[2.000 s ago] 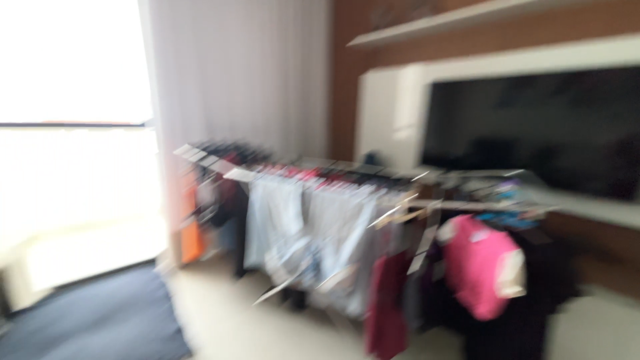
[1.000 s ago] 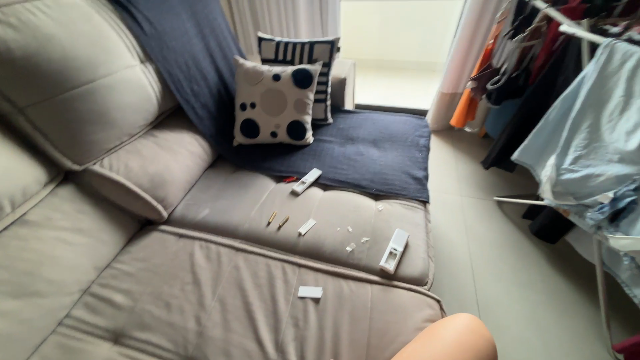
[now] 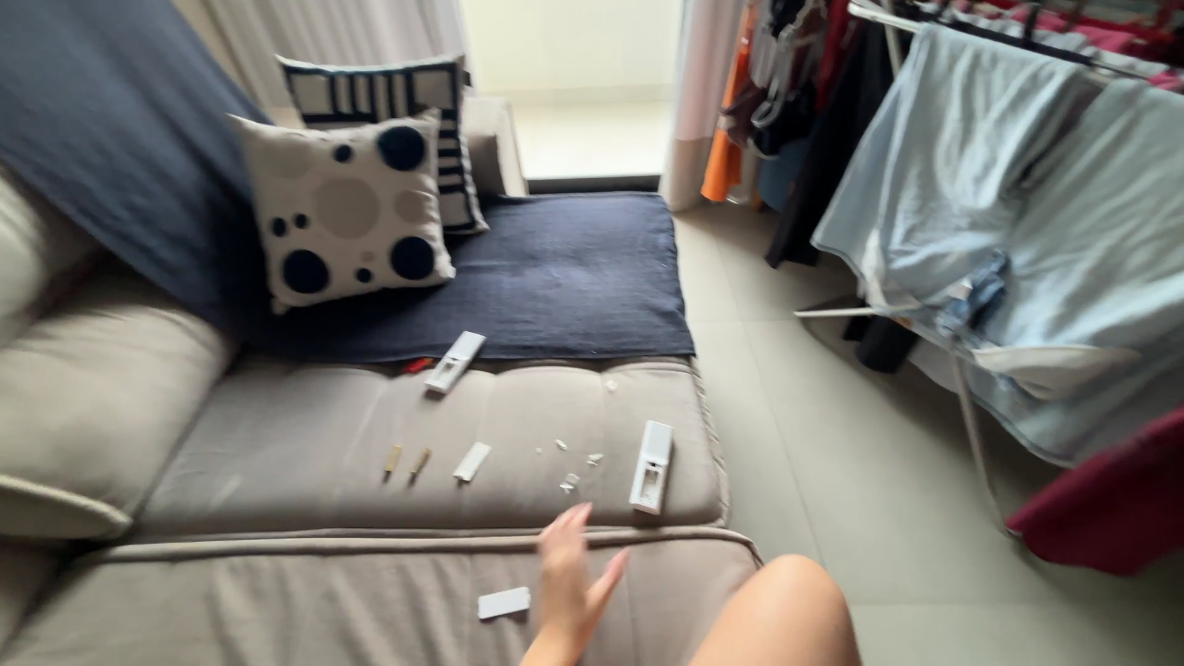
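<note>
My left hand (image 3: 575,583) is over the front sofa cushion, slightly blurred, fingers apart and holding nothing. Just left of it lies a small flat white piece (image 3: 504,603). On the seat behind are a white plastic housing with an opening (image 3: 652,467), a similar housing (image 3: 455,363) beside a small red item (image 3: 417,366), and a narrow white cover-like piece (image 3: 472,462). Two slim gold-coloured cylinders (image 3: 392,462) rest to the left; several small white fragments (image 3: 570,482) lie between the cover-like piece and the right housing. My right hand is out of view.
A dotted cushion (image 3: 347,208) leans before a striped cushion (image 3: 370,91) on a dark blue cloth (image 3: 592,277). A bare knee (image 3: 786,610) is at the bottom. Right of the sofa, a drying rack (image 3: 971,435) full of clothes stands on the tiled floor (image 3: 786,416).
The view has swung from the drying rack to the sofa. My left hand has come into view at the bottom; it is absent from both earlier frames. The small items lie as they did one second ago.
</note>
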